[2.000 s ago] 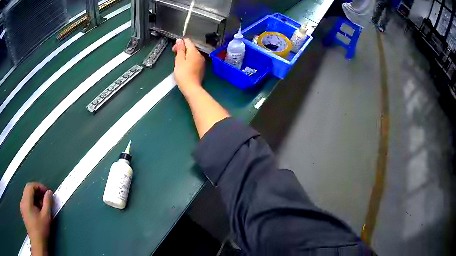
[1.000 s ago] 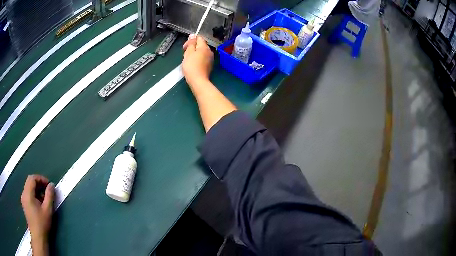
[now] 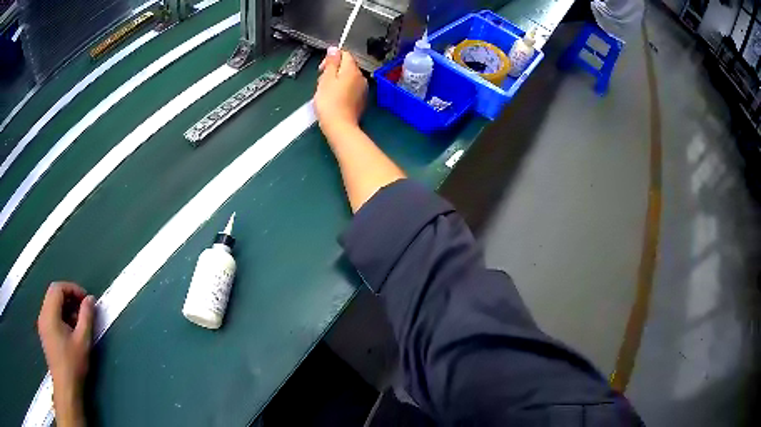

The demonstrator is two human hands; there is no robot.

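Observation:
My right hand (image 3: 341, 86) reaches forward beside the metal fixture and holds a thin white stick (image 3: 350, 25) between its fingertips, the stick pointing up and away. My left hand (image 3: 67, 329) rests at the lower left, by a white line on the green bench (image 3: 275, 250), fingers curled and thumb apart, with nothing seen in it. A white glue bottle (image 3: 210, 283) with a black collar and pale nozzle lies on the bench between the hands. A component strip (image 3: 234, 108) with a row of round parts lies left of my right hand. Another strip (image 3: 295, 62) lies partly hidden by the fixture.
A grey metal fixture (image 3: 334, 27) stands at the back. Blue bins (image 3: 430, 117) at the bench's right edge hold a spare bottle (image 3: 416, 71), a yellow tape roll (image 3: 481, 61) and another bottle (image 3: 521, 55). A blue stool (image 3: 596, 57) stands on the floor (image 3: 567, 225).
The bench, bottle, strips and bins have shifted slightly right and up in the view. My right hand still holds the white stick near the fixture. My left hand has hardly moved.

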